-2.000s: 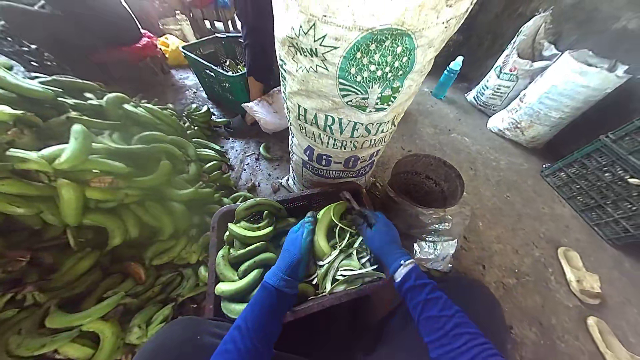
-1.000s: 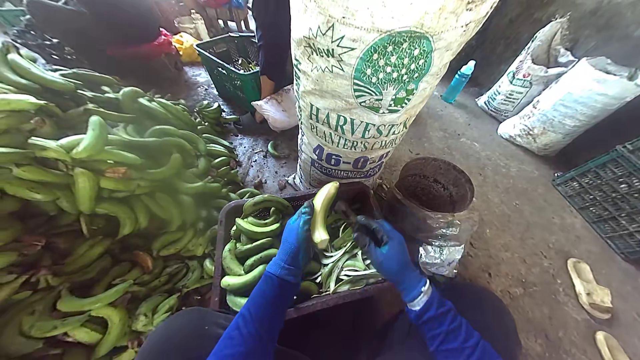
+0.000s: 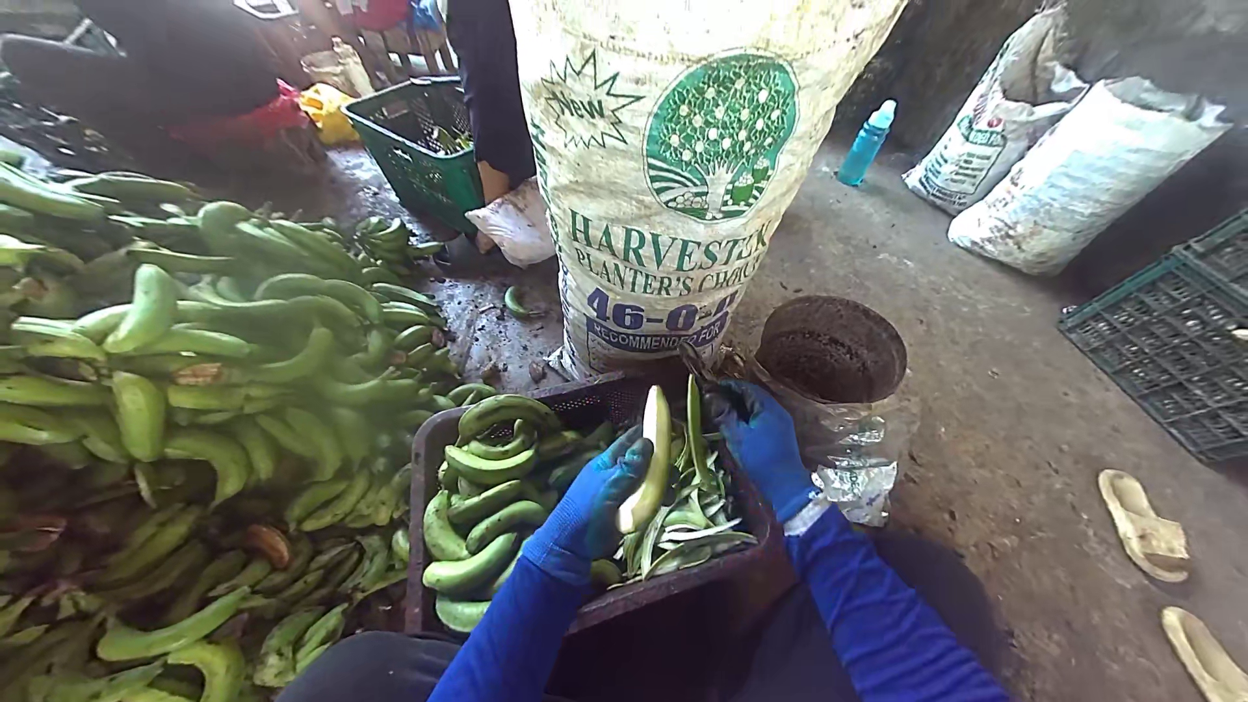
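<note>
My left hand (image 3: 603,487), in a blue glove, holds a partly peeled green banana (image 3: 655,458) upright, its pale flesh showing along one side. At its right, my right hand (image 3: 763,439), also gloved, is closed around a dark tool whose form is unclear; a long strip of green peel (image 3: 695,429) stands beside its fingers. Both hands are over a dark plastic crate (image 3: 422,507). Unpeeled green bananas (image 3: 487,502) lie in the left part of this crate, and cut peels (image 3: 692,531) in the right part.
A big heap of green bananas (image 3: 234,341) lies at left. Beyond the crate stands a tall woven sack (image 3: 673,195), with a dirty round container (image 3: 832,351) to its right. A person's dark-clothed leg (image 3: 495,88) is near a green crate (image 3: 409,166). Sandals (image 3: 1143,526) and stacked crates (image 3: 1170,341) are at right.
More pale flesh shows on the banana than two seconds ago. My right hand has come closer to it since one second ago, and a peel strip now stands between the hands.
</note>
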